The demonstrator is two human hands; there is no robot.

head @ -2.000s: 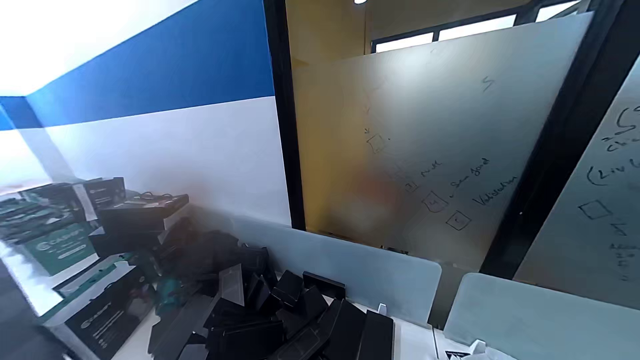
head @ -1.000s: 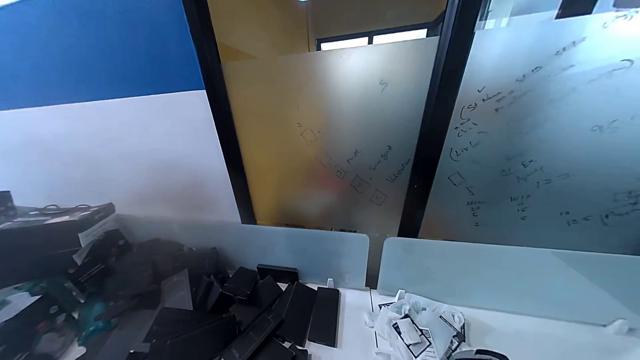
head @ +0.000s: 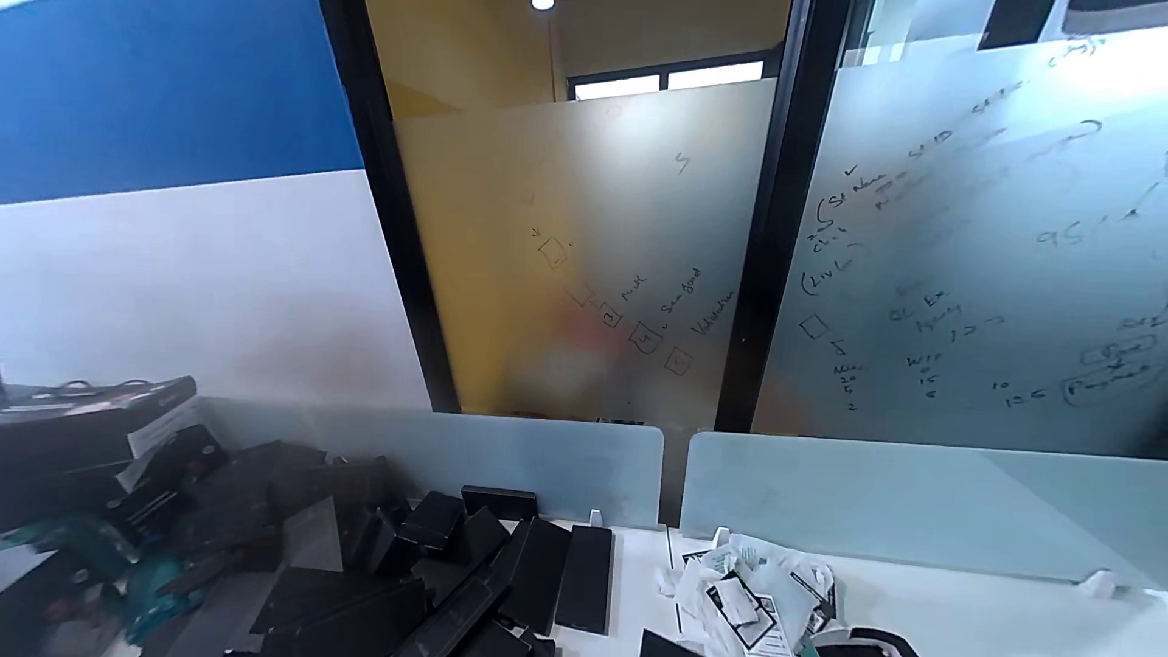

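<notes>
Neither my left hand nor my right hand shows in the head view. A heap of black boxes (head: 538,570) lies on the white desk at the lower middle, with one long black box (head: 585,578) at its right edge. To the right of them sits a bunch of crumpled white plastic packaging (head: 762,584) with printed labels. A dark, rounded item (head: 862,639) is cut off by the bottom edge beside it. Teal plastic wrapping (head: 155,589) lies among blurred dark items at the lower left.
A stack of large dark boxes (head: 82,429) stands at the far left. Low frosted desk dividers (head: 566,456) run behind the desk. Beyond them are a blue and white wall (head: 182,274) and frosted glass panels (head: 584,210) in black frames, bearing handwriting.
The view has swung to the right, bringing the white packaging and the right glass panel further into view. The green-marked boxes seen at the left two seconds ago are largely out of view.
</notes>
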